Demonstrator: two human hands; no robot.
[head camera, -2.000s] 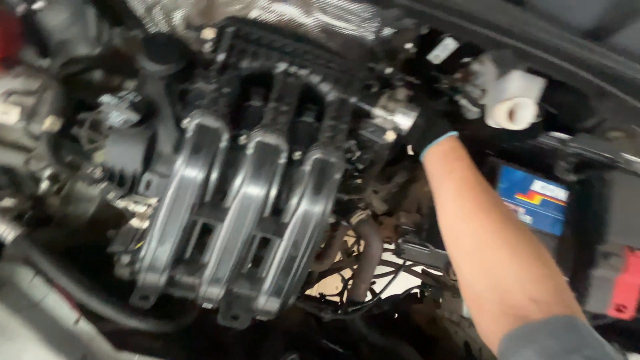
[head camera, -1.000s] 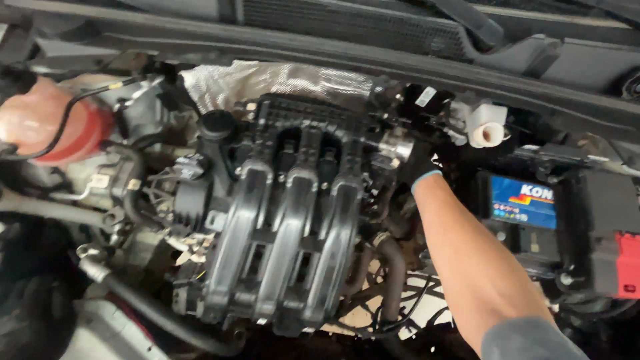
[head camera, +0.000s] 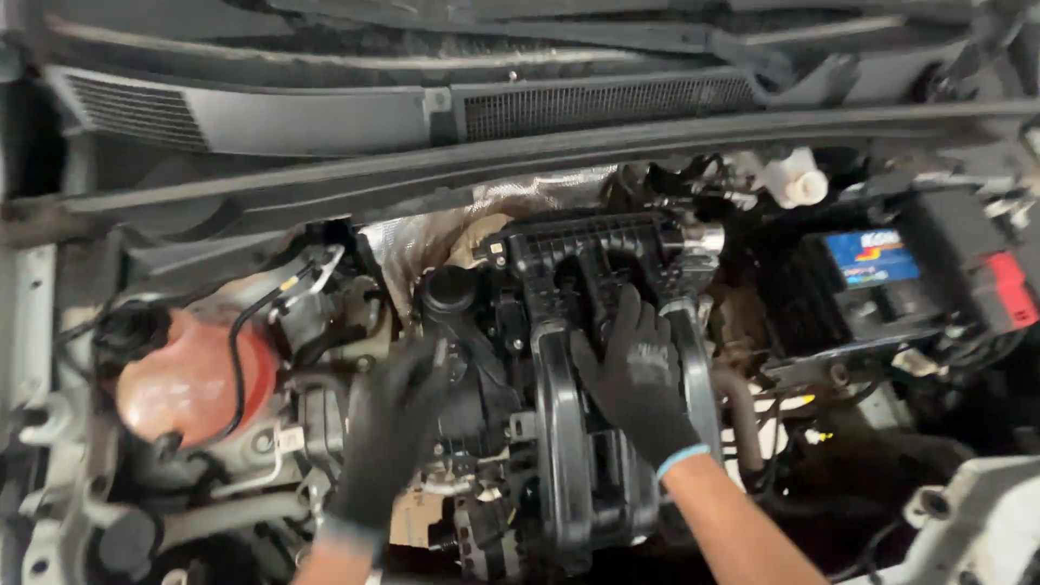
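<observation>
Both my hands wear black work gloves over a car engine. My right hand lies over the runners of the black plastic intake manifold, fingers spread and pointing toward the windshield, with nothing seen in it. My left hand is blurred, beside the manifold's left side and just below the black oil filler cap; whether it holds or touches anything cannot be made out. A metal throttle body sits at the manifold's upper right end, apart from both hands.
A pinkish coolant reservoir stands at the left. At the right is a battery with a red terminal cover. A white fluid reservoir sits behind, near silvery heat shielding. The cowl grille spans the back.
My right hand has moved left from beside the throttle body onto the manifold. My left hand has come into view. The view has shifted to show more of the cowl.
</observation>
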